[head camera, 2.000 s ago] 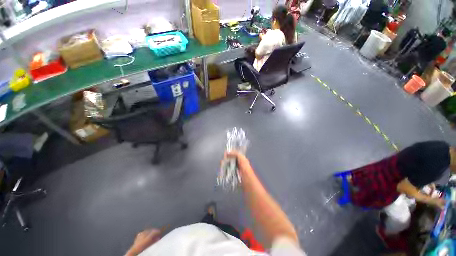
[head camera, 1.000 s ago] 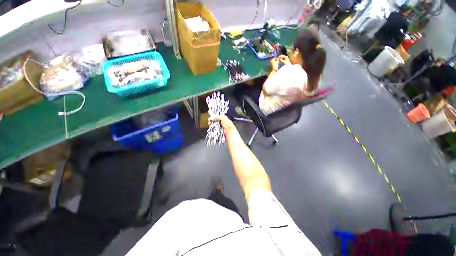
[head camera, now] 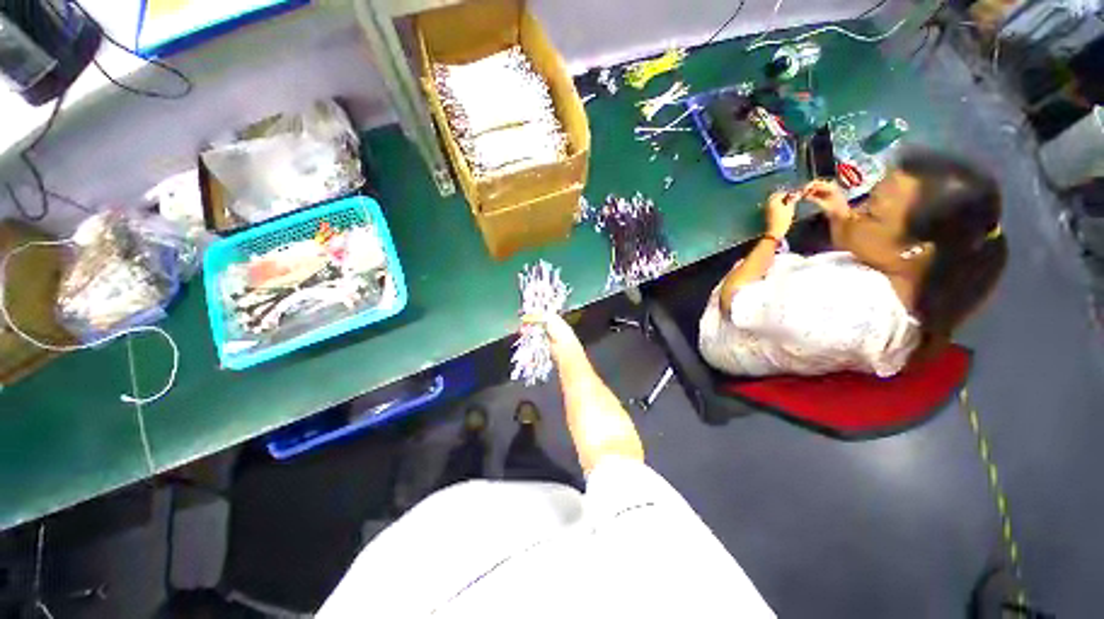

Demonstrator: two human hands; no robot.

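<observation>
My right hand (head camera: 547, 331) is closed around the middle of a bundle of short leads (head camera: 541, 290), grey-white strips with shiny ends that fan out above and below the fist. The bundle is over the front edge of the green bench (head camera: 436, 329). Just beyond it stands an open brown carton (head camera: 529, 220) filled with white rows of leads. Dark leads (head camera: 636, 239) lie on the bench to the right of the carton. My left hand is not in view.
A turquoise basket (head camera: 216, 290) of leads and bagged parts (head camera: 111, 268) are at the left. A seated person (head camera: 823, 302) works at the right beside a small blue tray (head camera: 723, 160). A blue bin (head camera: 351, 417) and dark chair are below the bench.
The view has moved up to the bench, so the carton and basket are much nearer. My right hand still grips the bundle, now at the bench edge. My left hand has gone out of view.
</observation>
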